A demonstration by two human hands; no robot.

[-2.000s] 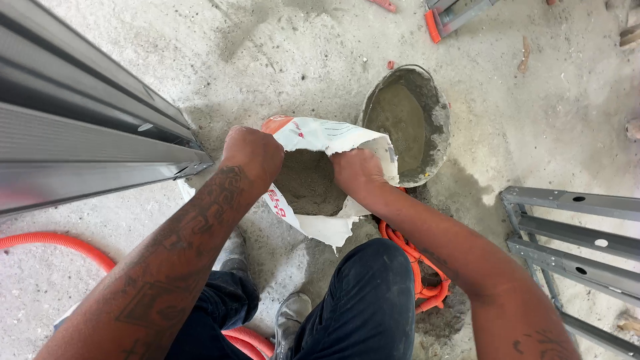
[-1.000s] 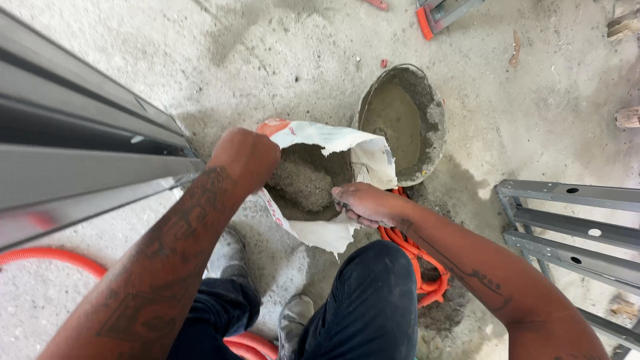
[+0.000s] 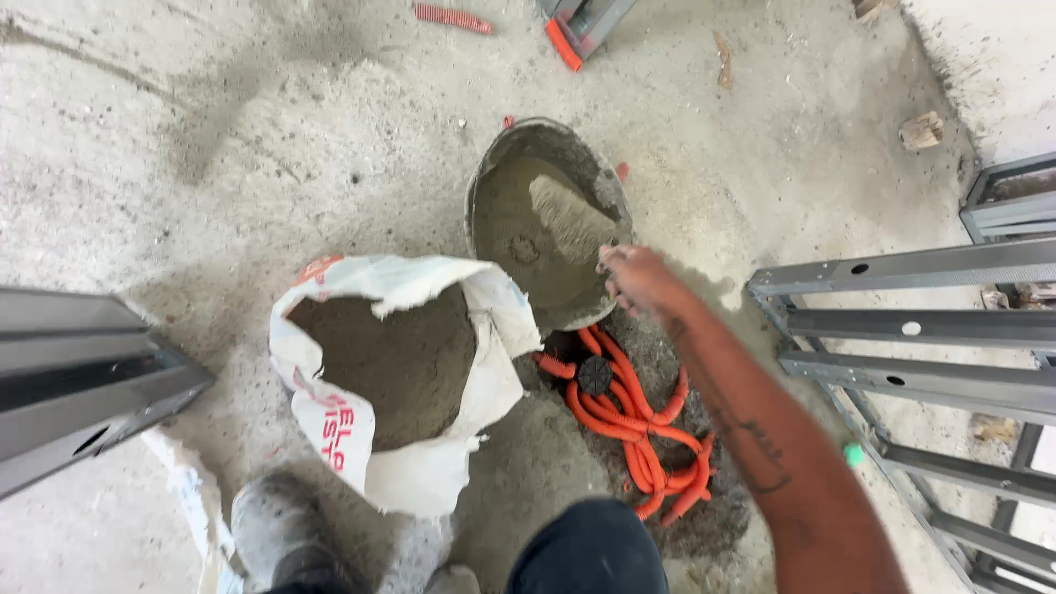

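My right hand (image 3: 635,276) is closed on what looks like a trowel (image 3: 571,219), its blade heaped with grey powder, over the right side of a round bucket (image 3: 617,186). Inside the bucket lies a wet, grey-brown mix (image 3: 520,206) with a small lump on its surface. The torn white paper bag (image 3: 412,478) stands upright beside the bucket, toward me and to the left, its top wide and grey cement-like powder (image 3: 404,363) visible inside. My left hand is out of view. The trowel's handle is mostly hidden by my fingers.
Orange corrugated conduits (image 3: 635,421) loop around a black round cap (image 3: 594,375) below the bucket. Metal stud framing stands at the right (image 3: 891,322) and left (image 3: 91,371). A short red corrugated tube piece (image 3: 454,16) lies at the top. My boot (image 3: 276,524) is near the bag.
My right hand has moved from the bag to over the bucket, with the powder-laden tool. My left hand has let go of the bag's edge and left the view. The view has shifted.
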